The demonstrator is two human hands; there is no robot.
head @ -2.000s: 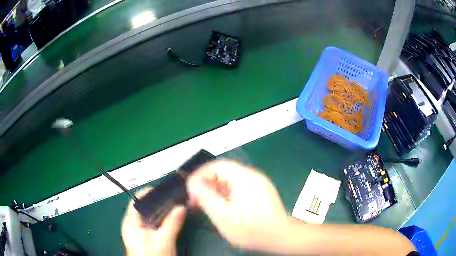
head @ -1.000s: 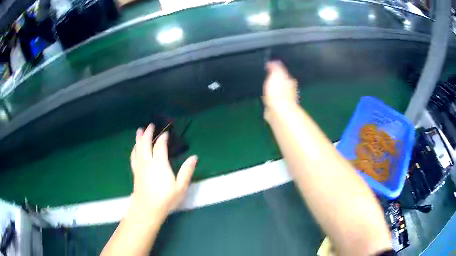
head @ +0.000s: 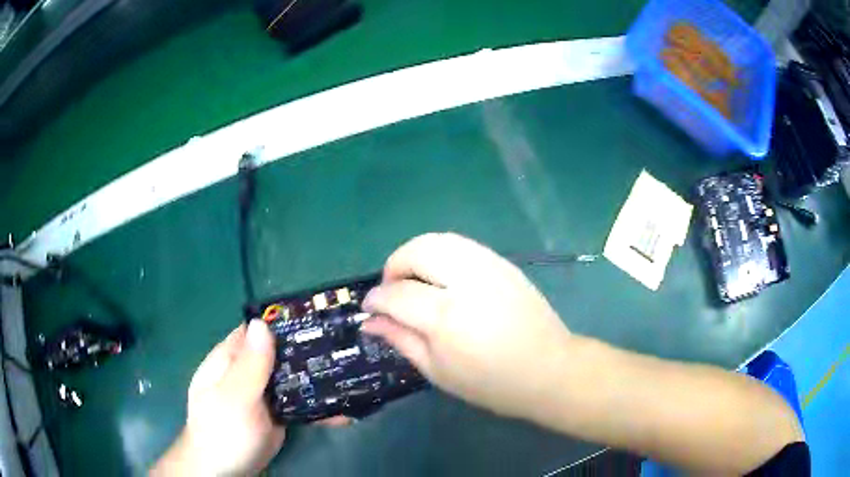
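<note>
A circuit board in a black housing is held at the lower middle, board side up. Small orange-yellow blocks and a small red and yellow wire bundle show along its top edge. Its black lead runs up to the white strip. My left hand grips the left end, thumb on the edge. My right hand covers the upper right part, fingertips close together on the board; what they pinch, if anything, is hidden. Thin dark tweezers lie right of my right hand, partly hidden behind it.
A blue basket of orange rubber bands stands at upper right. A cream card and another circuit board lie on the right. A dark unit lies beyond the white strip. Small dark parts lie at far left.
The view has tilted down. Both hands have come back from beyond the white strip, where the dark unit lies. My left hand has taken hold of a circuit board, and my right hand is over it.
</note>
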